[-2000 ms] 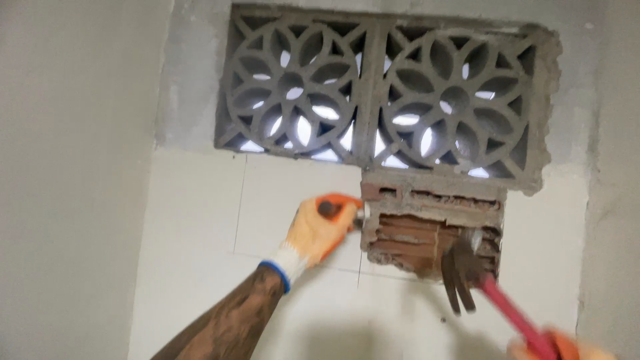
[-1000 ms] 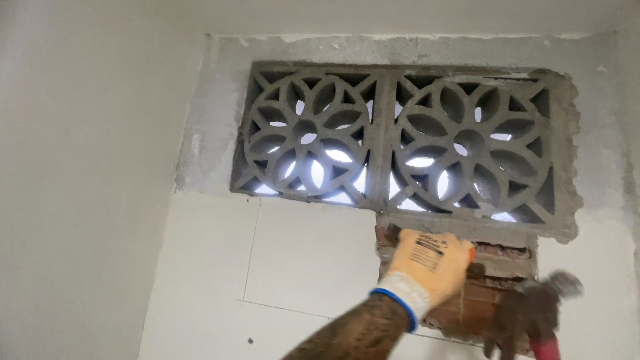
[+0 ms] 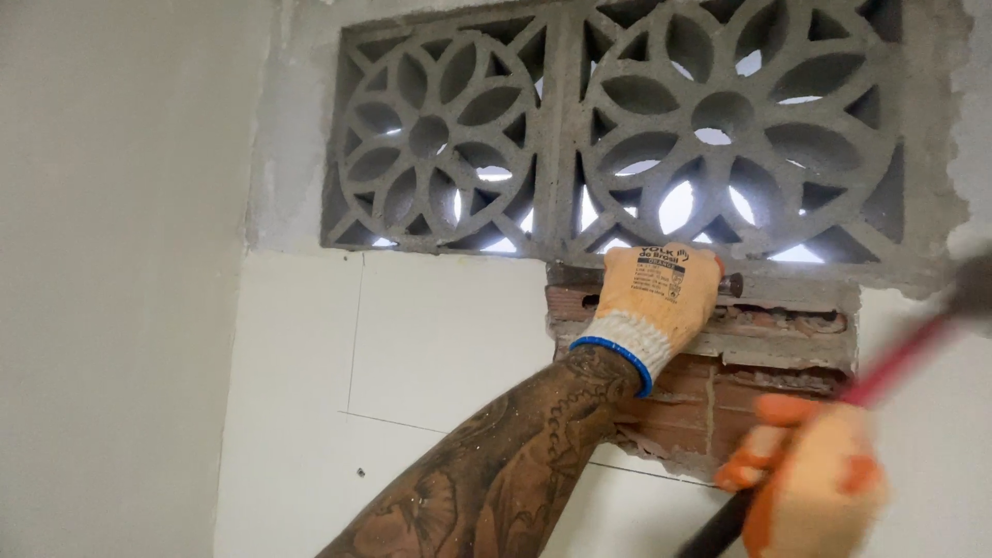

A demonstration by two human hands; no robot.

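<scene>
My left hand, in an orange-palmed work glove with a blue cuff edge, is closed around a metal chisel, whose struck end shows past the fingers. It is at the top of a chipped opening, just under the concrete breeze blocks; the chisel's tip is hidden. My right hand, gloved alike and blurred, grips a hammer with a red and black handle. The hammer's dark, blurred head is raised at the right edge, away from the chisel. Broken hollow clay brick and mortar show in the opening.
Two flower-patterned concrete breeze blocks with light behind them span the wall above. A pale wall bears thin pencilled lines and a small hole. A plain side wall stands at the left. Rough grey mortar edges the blocks.
My left hand with the chisel has gone from the opening's left edge to its top, under the blocks. My right hand has come further into view, and the hammer is swung out to the right.
</scene>
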